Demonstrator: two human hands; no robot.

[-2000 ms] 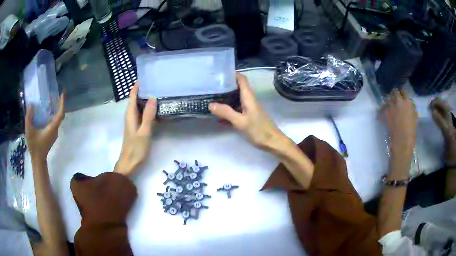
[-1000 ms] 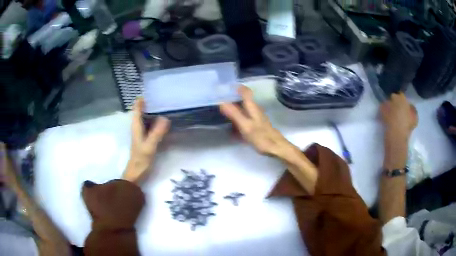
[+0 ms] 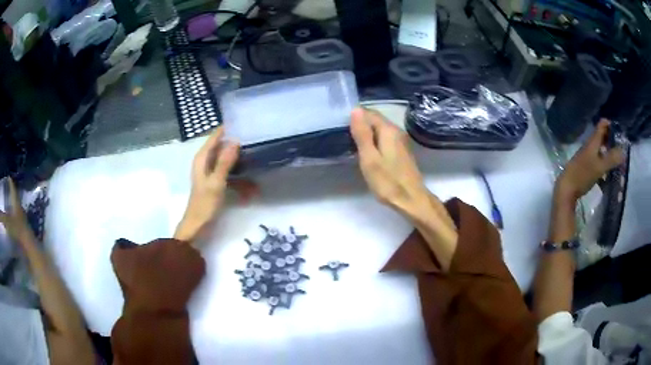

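A housing assembly (image 3: 293, 117) is held up above the back of the white mat. Its milky translucent cover faces up and back, and its shiny dark base is toward me. My left hand (image 3: 208, 175) grips its left end. My right hand (image 3: 385, 153) grips its right end, with the thumb at the corner. The fingers under the base are mostly hidden. Small three-armed fittings (image 3: 273, 267) lie in a pile on the mat in front of me, and one fitting (image 3: 334, 267) lies apart to the right of it.
A dark oblong unit in crinkly clear film (image 3: 467, 121) stands at the back right. A cable with a blue plug (image 3: 495, 214) lies at right. Behind are a perforated strip (image 3: 191, 93), dark cups (image 3: 414, 73) and a white box (image 3: 417, 25). Neighbours' hands show at left (image 3: 13, 214) and right (image 3: 587, 167).
The housing assembly has tilted, its perforated band turned out of sight. The left neighbour's hand and translucent shell have moved toward the left edge. The right neighbour's hand now holds a small dark thing.
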